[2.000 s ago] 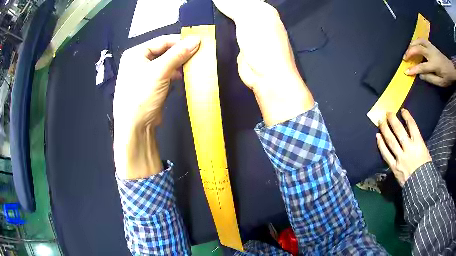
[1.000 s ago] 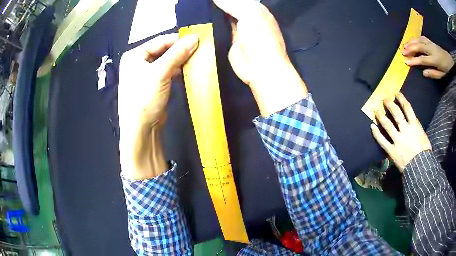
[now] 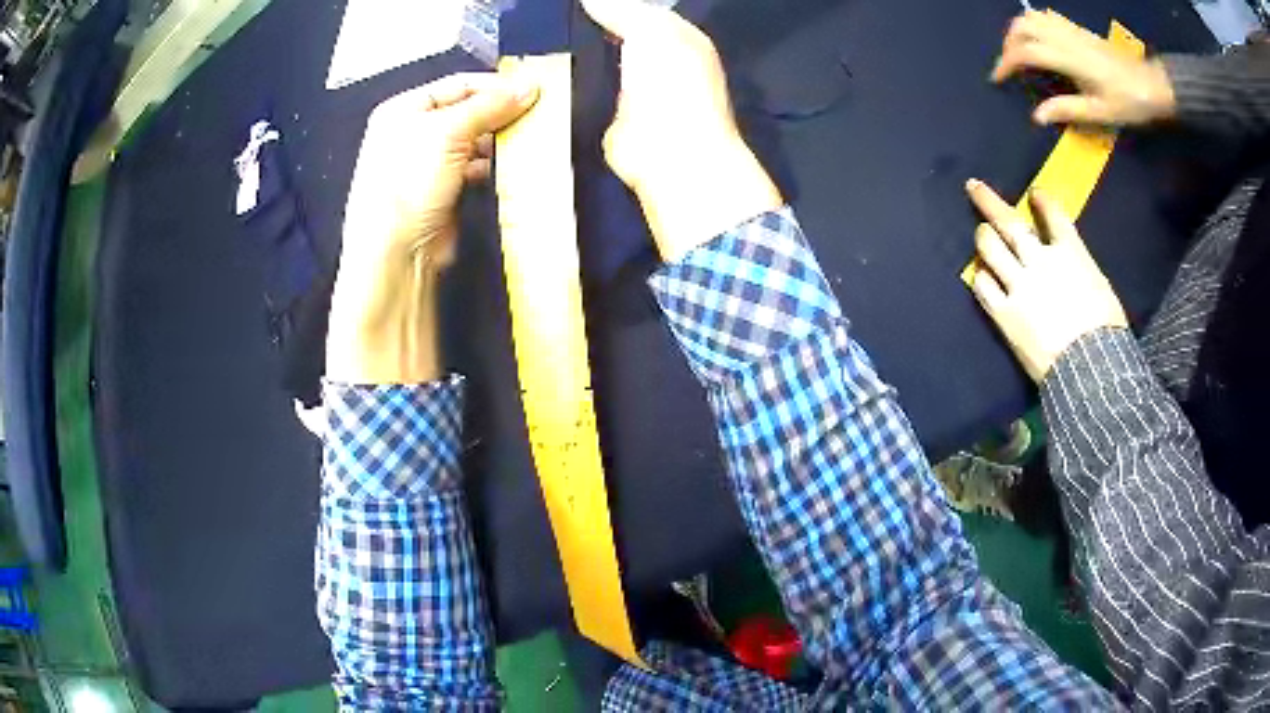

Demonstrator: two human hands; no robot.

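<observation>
A long yellow card template point(image 3: 543, 307) runs from the top centre down toward me, slightly curved, with pen marks on its lower part. A dark navy cloth strip point(image 3: 536, 28) shows at its top end. My left hand point(image 3: 418, 160) grips the template's upper left edge, thumb on top and fingers at the side. My right hand point(image 3: 683, 105) is at the navy cloth's right side, its fingers partly cut off by the top edge, so I cannot tell what they hold.
The dark table cover point(image 3: 195, 460) lies under everything. White paper point(image 3: 397, 35) is at the top, and navy cloth with a white label point(image 3: 254, 167) at left. At right, a person in striped sleeves point(image 3: 1135, 418) has both hands at a second yellow template point(image 3: 1075, 174).
The view has shifted, so my arms and template sit further left and higher. The other person's upper hand has moved up toward a thin pale stick. My left hand keeps its hold.
</observation>
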